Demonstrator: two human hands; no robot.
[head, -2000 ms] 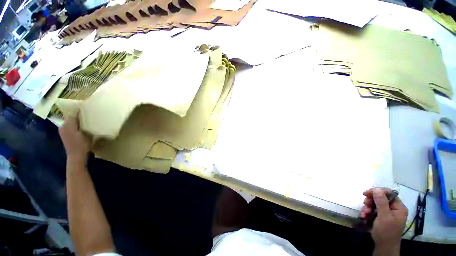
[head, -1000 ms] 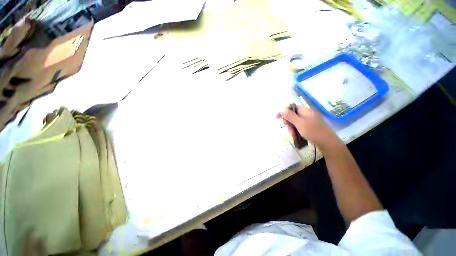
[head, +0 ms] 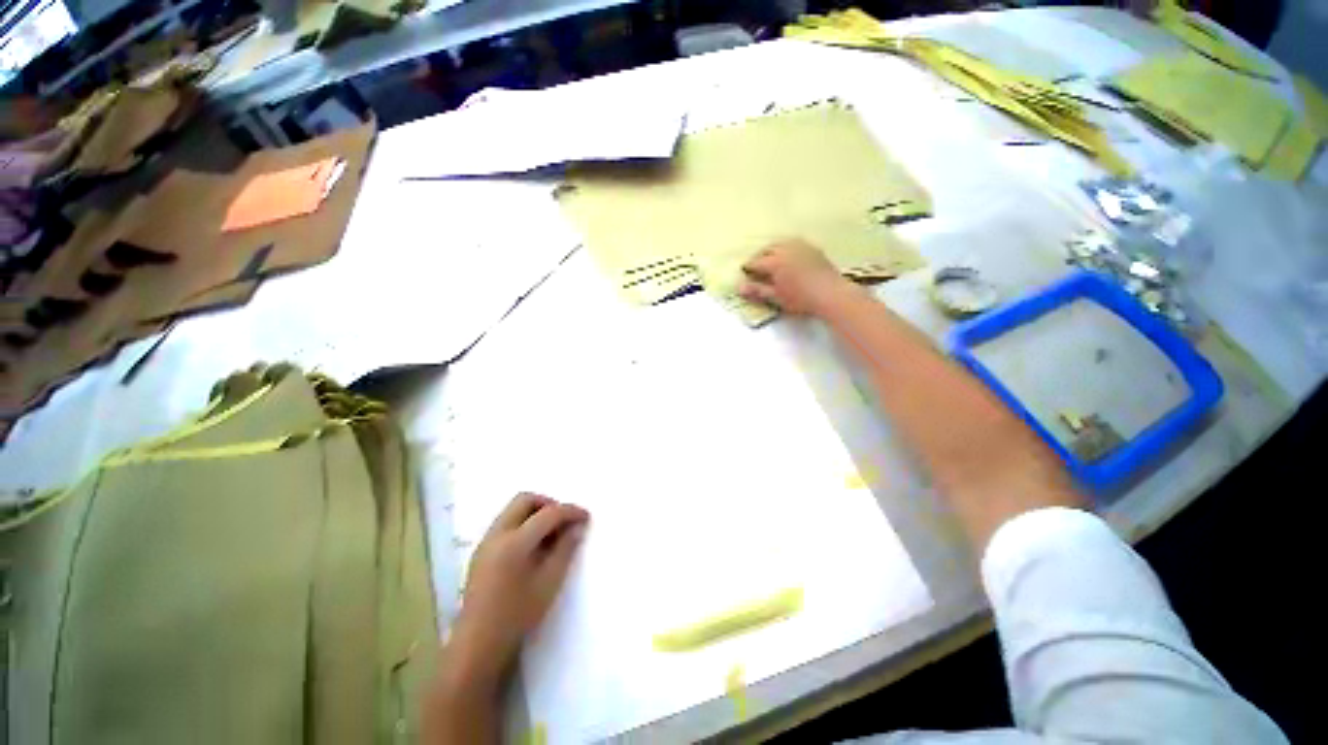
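Olive-khaki cut panels (head: pixel 757 168) lie in a flat pile beyond the white board. My right hand (head: pixel 789 280) is at their near edge, with its fingers closed on the corner of a panel. My left hand (head: pixel 524 571) is over the left part of the white board (head: pixel 685 480), its fingers loosely curled. No object shows in it, but its inner side is hidden. A yellow tape strip (head: pixel 728 622) is on the board's near part.
Stacked olive panels (head: pixel 190 582) lie at the left. A blue tray (head: pixel 1202 381) with small metal pieces is at the right, beside a tape roll (head: pixel 961 291) and clear-bagged hardware (head: pixel 1136 218). White paper (head: pixel 554 134) and brown panels (head: pixel 313 218) are at the far side and far left.
My right hand has moved from beside the tray to the far panels, and the dark tool no longer shows in it. My left hand has moved from the stacked panels onto the board.
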